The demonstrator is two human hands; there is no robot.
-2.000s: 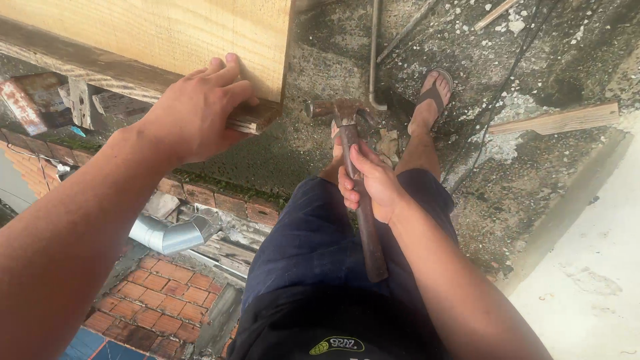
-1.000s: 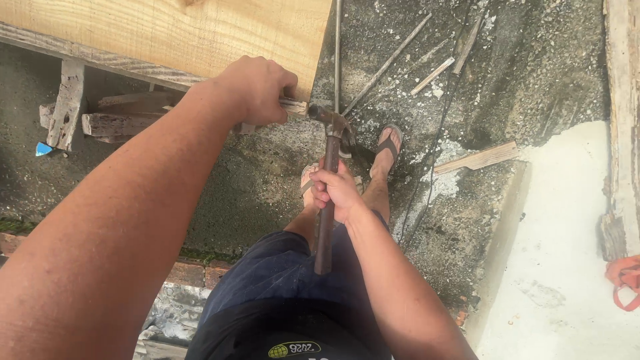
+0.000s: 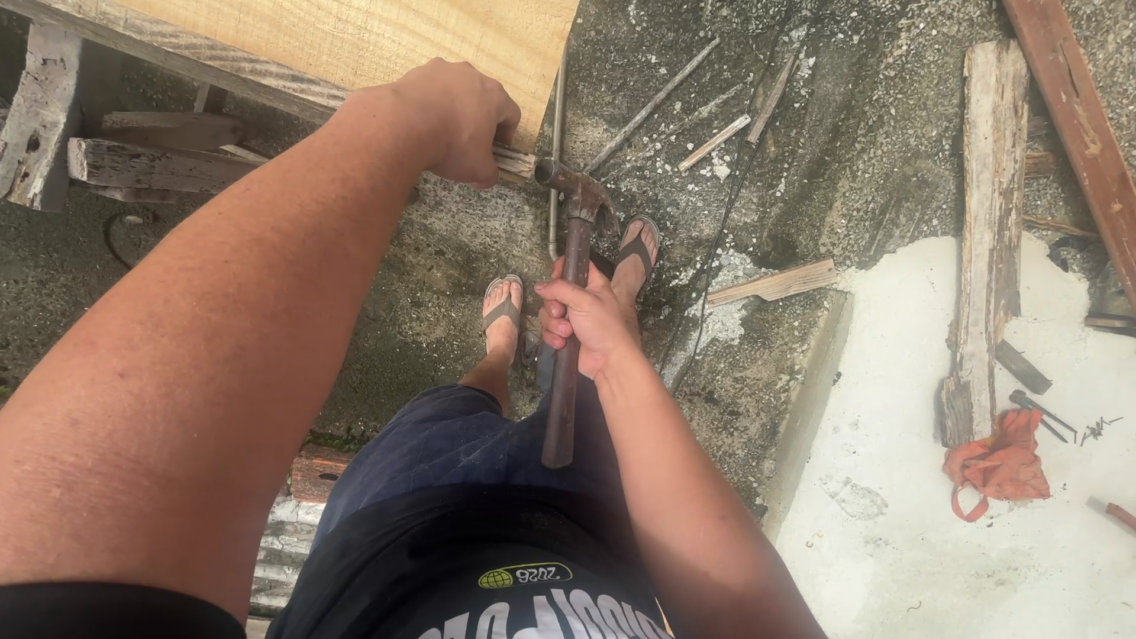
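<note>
My left hand (image 3: 461, 120) grips the corner of a light wooden board (image 3: 426, 31) and the worn timber (image 3: 512, 162) along its edge; its fingertips are partly hidden. In my right hand (image 3: 581, 315) is a claw hammer (image 3: 575, 222), held around the middle of its dark handle. The rusty hammer head points up, its striking face close to the end of the worn timber; whether they touch I cannot tell.
Old timber offcuts (image 3: 151, 166) lie below the board at left. A metal rod (image 3: 652, 105) and wood slivers (image 3: 714, 142) are on the rough concrete. At right, a weathered plank (image 3: 990, 222), a reddish beam (image 3: 1078, 133), an orange bag (image 3: 998, 466) and nails (image 3: 1099, 429) lie near or on a pale surface.
The view has swung to the right, bringing the weathered plank and orange bag into sight. My left hand stays at the board's corner, and my right hand still holds the hammer.
</note>
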